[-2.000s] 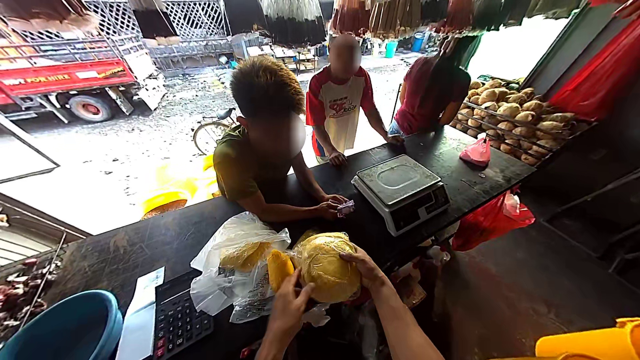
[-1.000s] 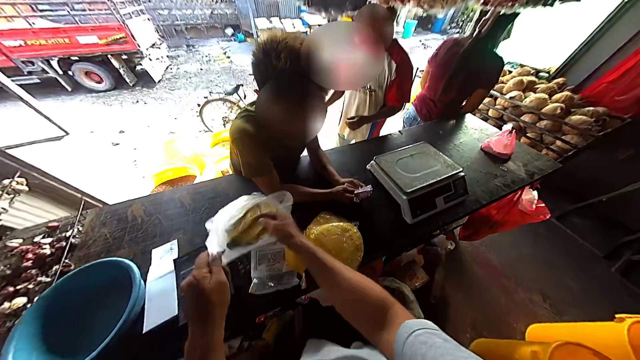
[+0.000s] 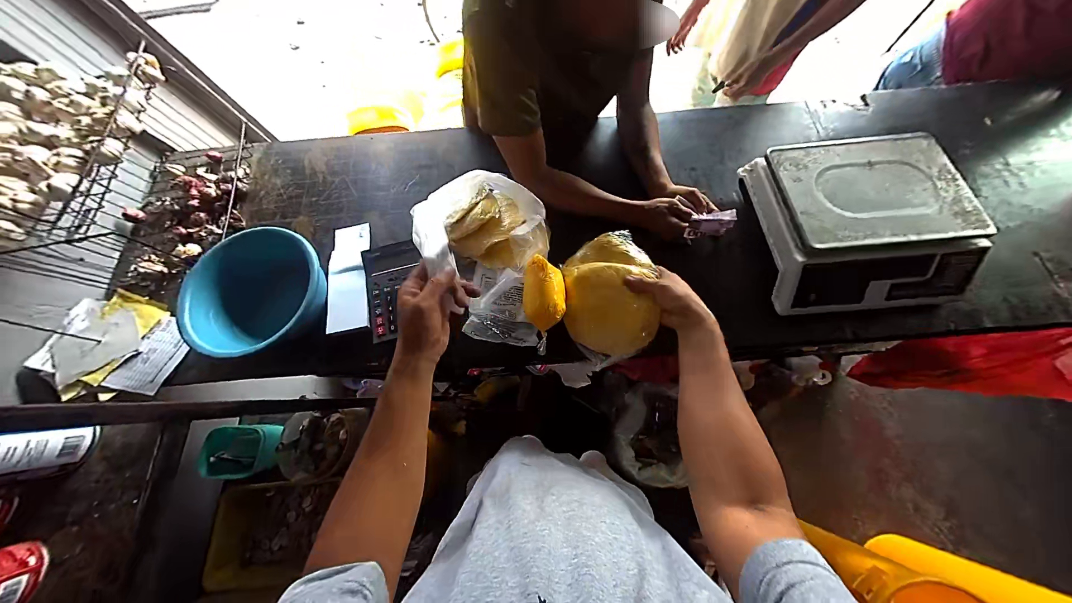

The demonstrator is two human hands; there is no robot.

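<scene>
My left hand (image 3: 431,306) grips the rim of a white plastic bag (image 3: 437,219) that holds pale yellow wrapped packs (image 3: 492,222). My right hand (image 3: 674,300) has hold of the right side of a round yellow pack in clear plastic (image 3: 610,311). Between the hands, a smaller orange-yellow pack (image 3: 543,293) touches the round one. Under the white bag lies a clear printed plastic bag (image 3: 502,310). A calculator (image 3: 387,285) is partly hidden behind my left hand.
On the dark counter (image 3: 335,180) stand a blue basin (image 3: 253,291) and a weighing scale (image 3: 879,201). Across it a person leans, holding folded paper (image 3: 712,222). Wire baskets of garlic (image 3: 59,142) and red onions (image 3: 197,197) are at left; yellow containers (image 3: 930,569) lower right.
The view has swung down and left. My right hand was at the white bag one second ago and is now on the round yellow pack. My left hand stays at the white bag.
</scene>
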